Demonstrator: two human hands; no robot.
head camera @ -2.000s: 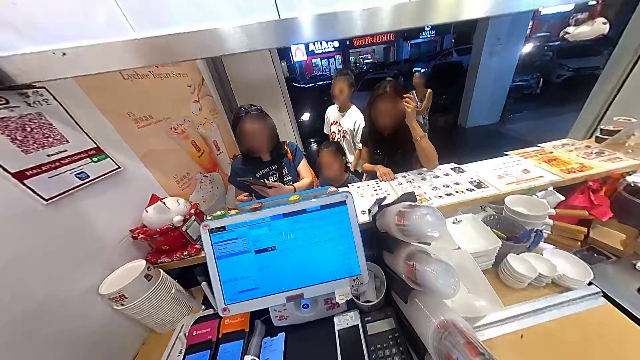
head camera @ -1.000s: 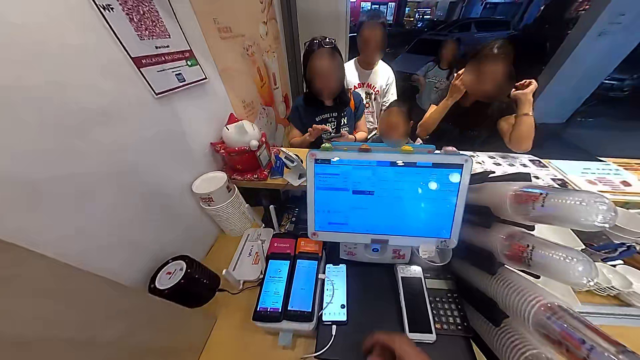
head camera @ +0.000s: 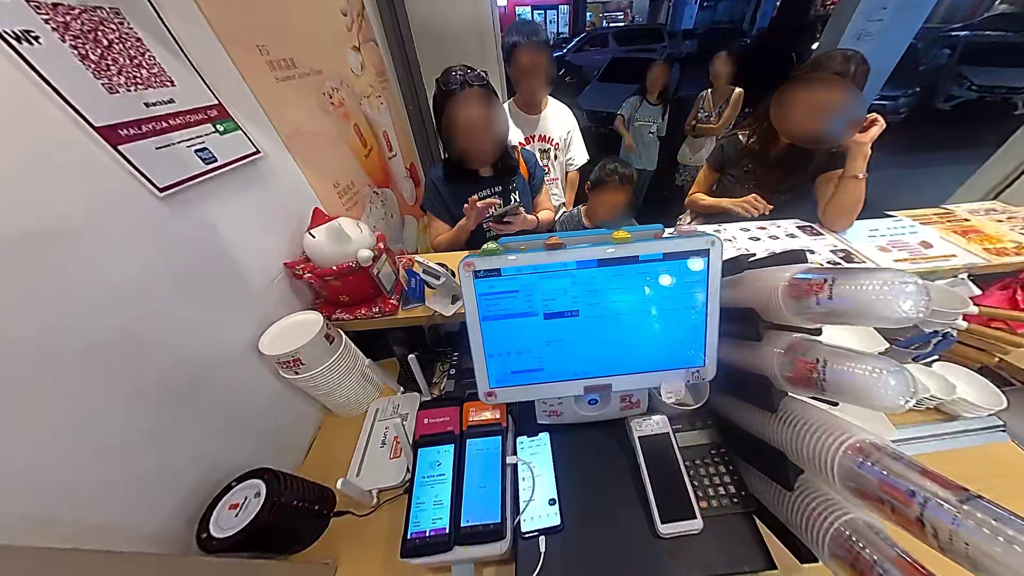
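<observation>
Neither my left hand nor my right hand shows in the head view now. A white point-of-sale touchscreen (head camera: 592, 320) stands lit at the middle of the counter. Below it lie two lit handheld terminals, one with a pink top (head camera: 432, 488) and one with an orange top (head camera: 482, 480), side by side on a white base. A white smartphone (head camera: 538, 484) with a cable lies to their right. Farther right, a white card terminal (head camera: 666, 476) with a dark screen rests against a calculator (head camera: 716, 478).
Stacked clear plastic cups (head camera: 848, 372) jut out at the right. Paper bowls (head camera: 320, 360), a white router (head camera: 384, 444), a black round speaker (head camera: 264, 512) and a lucky cat figure (head camera: 344, 264) are at the left. Several people stand beyond the counter, one holding a phone (head camera: 506, 212).
A hand at the bottom edge one second ago is out of view. The view has turned left since the earliest frame. The person at right has lowered one arm to the counter.
</observation>
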